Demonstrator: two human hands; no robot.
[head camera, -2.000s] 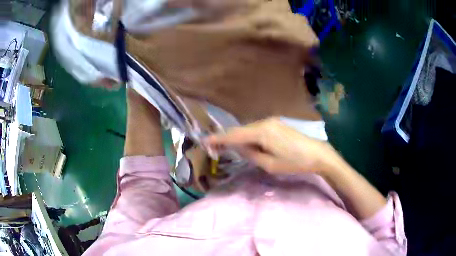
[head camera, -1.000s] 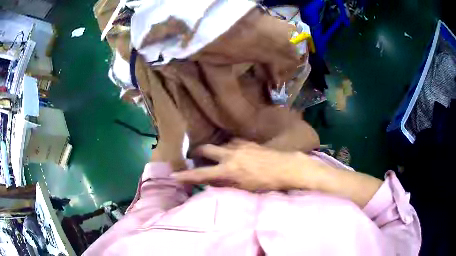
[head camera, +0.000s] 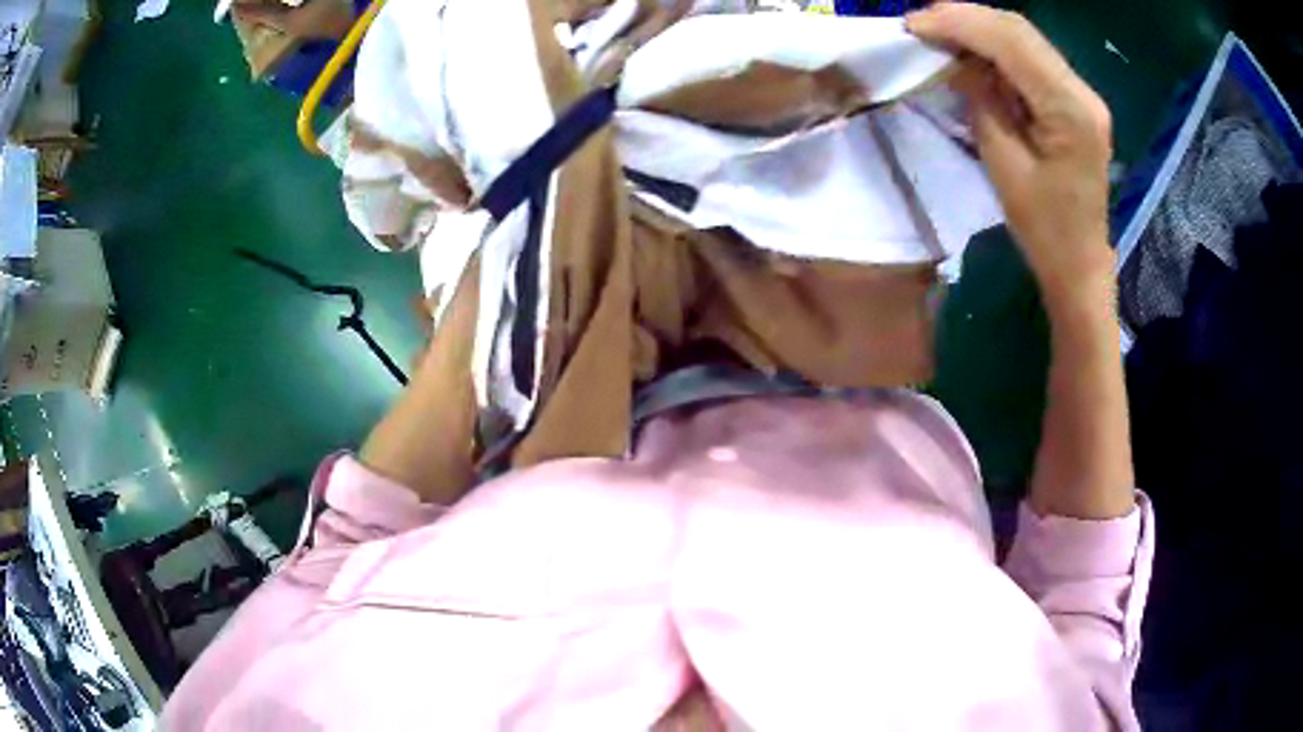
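Observation:
A bundle of brown and white cut pieces (head camera: 800, 215) lies against the front of the pink shirt. A dark navy tie (head camera: 550, 150) goes around it left of its middle. My right hand (head camera: 1032, 129) is raised at the bundle's right end, with its fingers and thumb closed on the edge of a white piece. My left forearm reaches up under the bundle's left side; my left hand is hidden behind the cloth.
A yellow rail (head camera: 332, 89) stands at the upper left beyond the bundle. A black cable (head camera: 350, 312) lies on the green floor. A blue-rimmed crate (head camera: 1175, 140) and a dark cloth pile (head camera: 1229, 429) are at the right. Cardboard boxes (head camera: 65, 308) stand at the left.
My right hand has moved from the front of the shirt up to the bundle's right end and taken hold of a white edge. The bundle has turned, showing its navy tie nearer the middle.

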